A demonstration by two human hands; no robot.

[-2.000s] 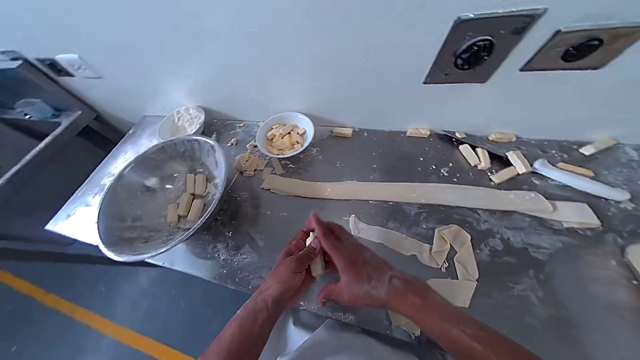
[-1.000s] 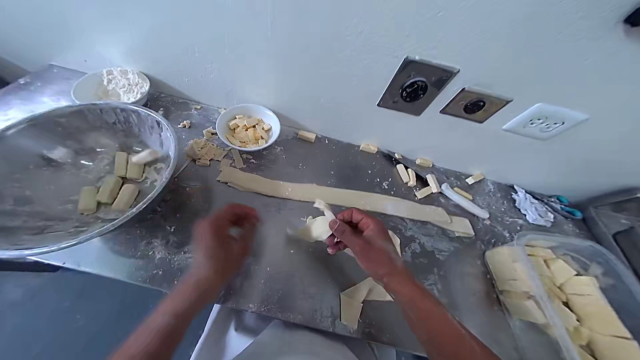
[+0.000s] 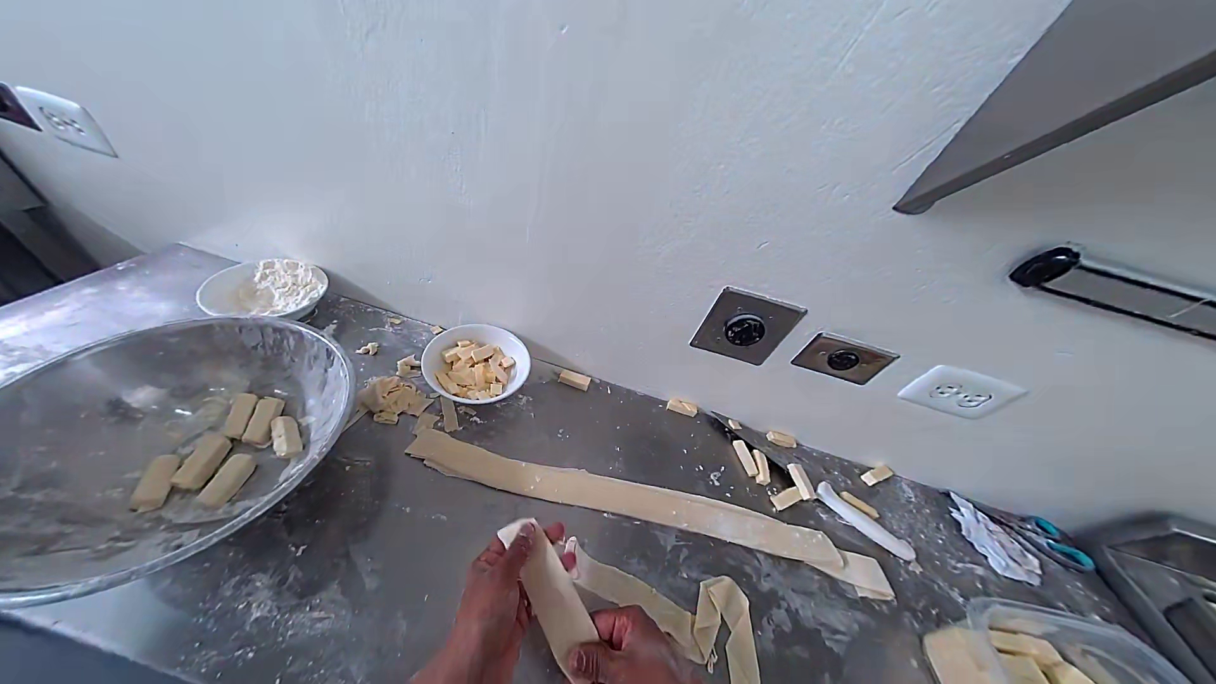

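Observation:
At the bottom middle, my left hand [image 3: 494, 598] and my right hand [image 3: 632, 651] both grip a strip of dough [image 3: 554, 594]; the left pinches its top end, the right holds it lower down. A second thin, folded dough strip [image 3: 655, 603] lies behind and right of the hands. Beyond them a long flat dough strip [image 3: 608, 494] stretches across the metal counter. On the left, a large bowl [image 3: 337, 380] dusted with flour holds several wrapped dough pieces [image 3: 202, 461]. A white bowl [image 3: 522, 366] of small pale yellow sticks stands near the wall.
A bowl of flour [image 3: 214, 290] stands at the back left, with dough scraps [image 3: 391, 397] nearer. Along the wall lie several pale sticks [image 3: 745, 458], a white-handled knife [image 3: 864, 522] and scissors [image 3: 1069, 551]. A plastic container [image 3: 1035, 617] of pale pieces sits at the lower right.
My left hand, apart and empty one second ago, now holds the dough strip together with my right. A paler piece now lies among the others in the large bowl. The view has shifted.

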